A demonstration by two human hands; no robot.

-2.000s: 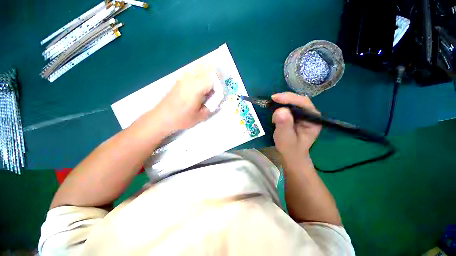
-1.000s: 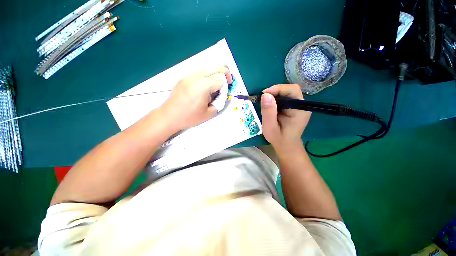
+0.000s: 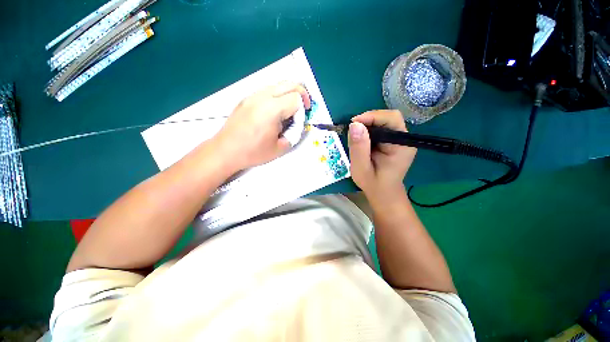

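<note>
My right hand [image 3: 382, 155] holds the black soldering iron [image 3: 428, 141] like a pen, its tip pointing left at the right edge of the white work board [image 3: 194, 130]. My left hand [image 3: 264, 127] lies over the board with its fingers curled around the solder wire [image 3: 87, 135], which trails off to the left. Its fingertips are close to the iron's tip. Green circuit boards [image 3: 336, 160] lie in a row along the board's right edge; the upper ones are partly hidden by my left fingers. What lies under my left fingers is too washed out to tell.
A round dish [image 3: 394, 83] with silvery contents stands right of the board. The black soldering station [image 3: 501, 40] is at the upper right, its cord [image 3: 528, 137] hanging down. White LED strips [image 3: 100, 50] lie at the upper left. A stack of thin strips [image 3: 12, 167] is at the far left.
The iron and my right hand have shifted left and its tip now meets the board by my left fingertips. The solder wire is drawn straighter and higher. A red light now shows on the station.
</note>
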